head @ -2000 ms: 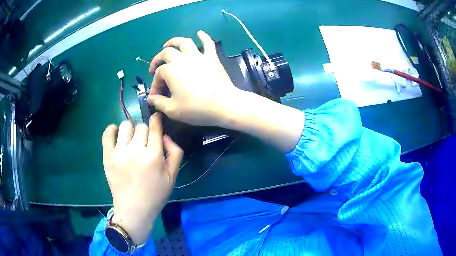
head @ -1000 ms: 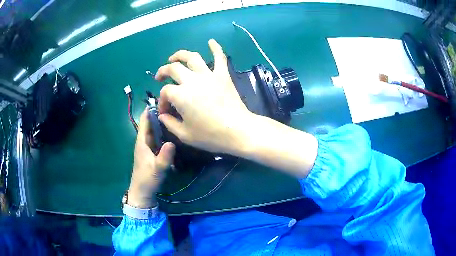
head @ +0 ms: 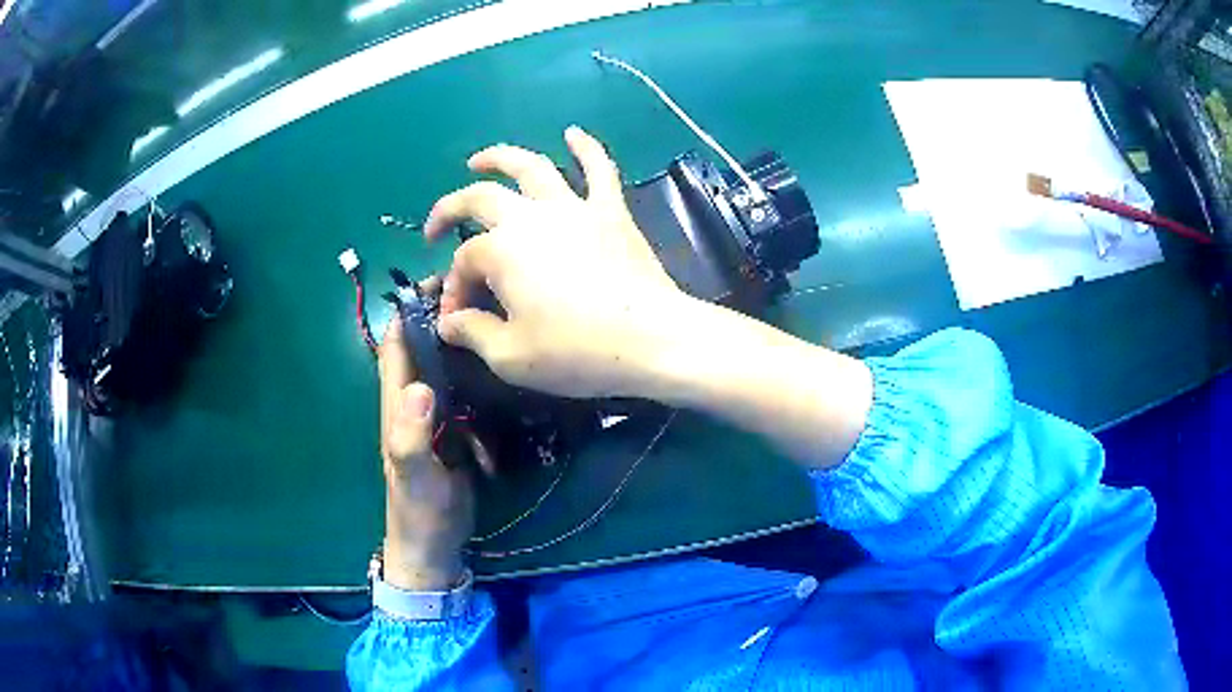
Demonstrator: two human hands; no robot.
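The black unit point(head: 676, 223) lies on the green bench, with its round end barrel point(head: 784, 212) at the right and a white lead point(head: 676, 111) rising from it. My left hand point(head: 430, 453) grips the unit's left end, thumb on its face. My right hand point(head: 561, 284) lies over the unit; its thumb and forefinger are pinched at the upper left edge, and what lies between them is too small to tell. A red and black lead with a white connector point(head: 350, 261) sticks out at the left. Thin wires point(head: 595, 521) trail towards me. Much of the unit is hidden under my right hand.
A white paper sheet point(head: 993, 142) lies at the right, with a red-handled paintbrush point(head: 1128, 211) and small pale scraps on it. A black cable loop point(head: 1111, 115) is beside it. Another black assembly point(head: 142, 298) stands at the left. A pale rail point(head: 311, 75) runs along the far side.
My left hand has moved from above the unit's near left corner to around its left end. The unit is turned slightly, its left end nearer me. My right hand stays over it, fingertips still at the left edge.
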